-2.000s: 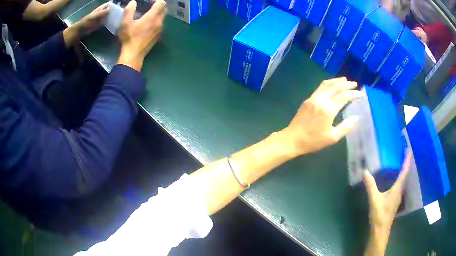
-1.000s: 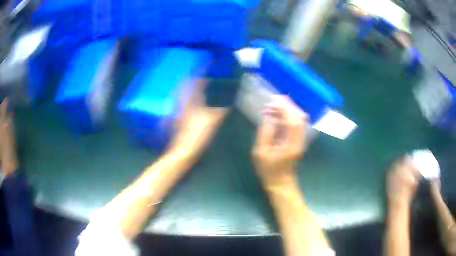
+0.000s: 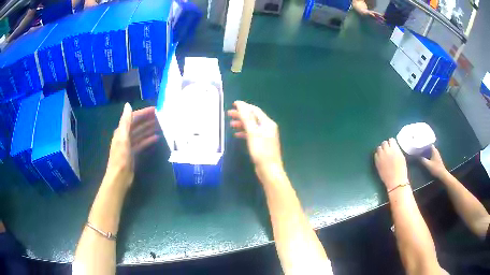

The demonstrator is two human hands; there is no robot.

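Note:
An open blue and white carton [image 3: 199,173] stands on the green table in front of me. Its long top flap [image 3: 171,105] stands up on the left, and small white side flaps stick out at the far and near ends. White contents show inside. My left hand [image 3: 129,137] is just left of the carton, fingers apart, its fingertips near the flap. My right hand [image 3: 258,131] is to the right of the carton with a small gap, fingers slightly curled and empty.
Closed blue cartons [image 3: 110,51] stand in a stacked row at back left, with two more [image 3: 56,139] nearer. An upright pale divider [image 3: 239,35] stands behind. At right, another person's hands hold a white rounded object [image 3: 416,138]. More cartons [image 3: 422,62] are at back right.
The view has turned and steadied. The open carton now stands upright between my hands, where earlier it lay tilted at right. My hands have come away from the cartons they were at.

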